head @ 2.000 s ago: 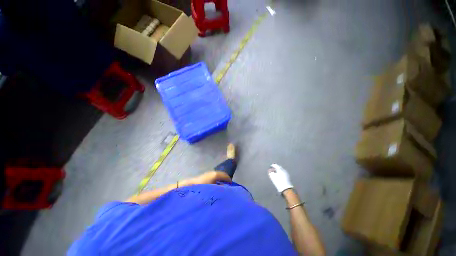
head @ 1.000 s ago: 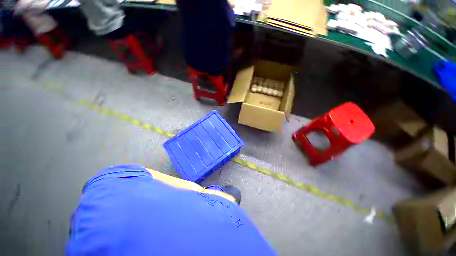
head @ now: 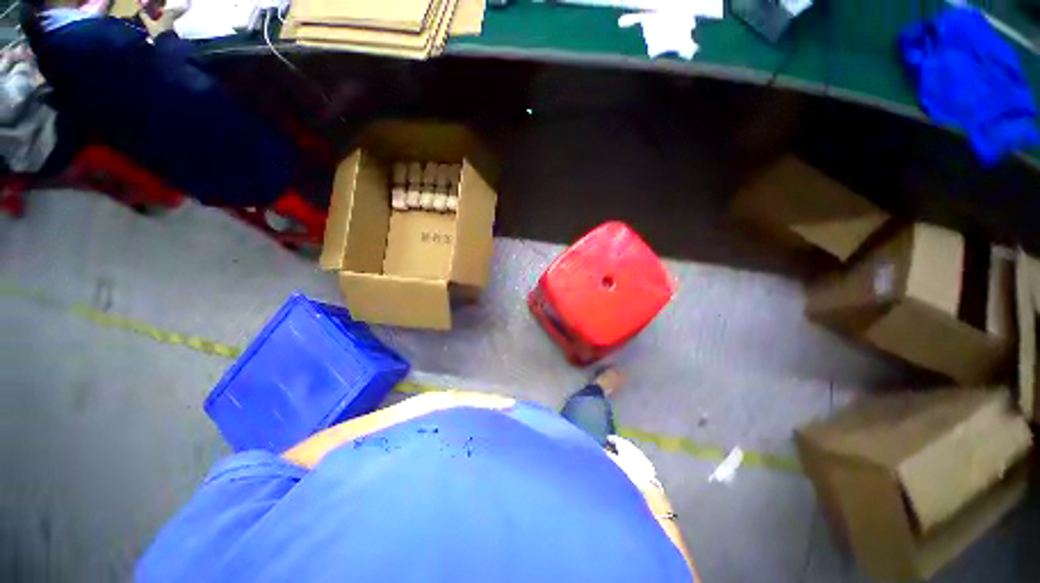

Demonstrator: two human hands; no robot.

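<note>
A red plastic stool (head: 610, 290) stands on the floor just in front of me. An open packing carton (head: 399, 298) stands left of it, with rows of small cream units (head: 427, 188) at its far end. A closed-looking blue plastic crate (head: 299, 382) sits at the left, near the carton. My left hand (head: 488, 400) is close against my blue shirt; its fingers cannot be made out. My right hand (head: 634, 460), in a white glove, is low beside my body, partly covered and blurred. Neither hand touches the stool, carton or crate.
A green bench (head: 547, 32) crosses ahead, bearing brown cardboard sheets (head: 371, 23), a ragged white cloth (head: 665, 34) and a blue cloth (head: 969, 80). Brown cartons (head: 884, 285) stand at the right. A seated person in dark clothes (head: 160, 108) is at upper left. A white scrap (head: 726, 465) lies by the yellow floor line.
The view has swung to the bench; the carton and blue crate now show further left and the stool is nearer. My right hand is visible again at the body's side.
</note>
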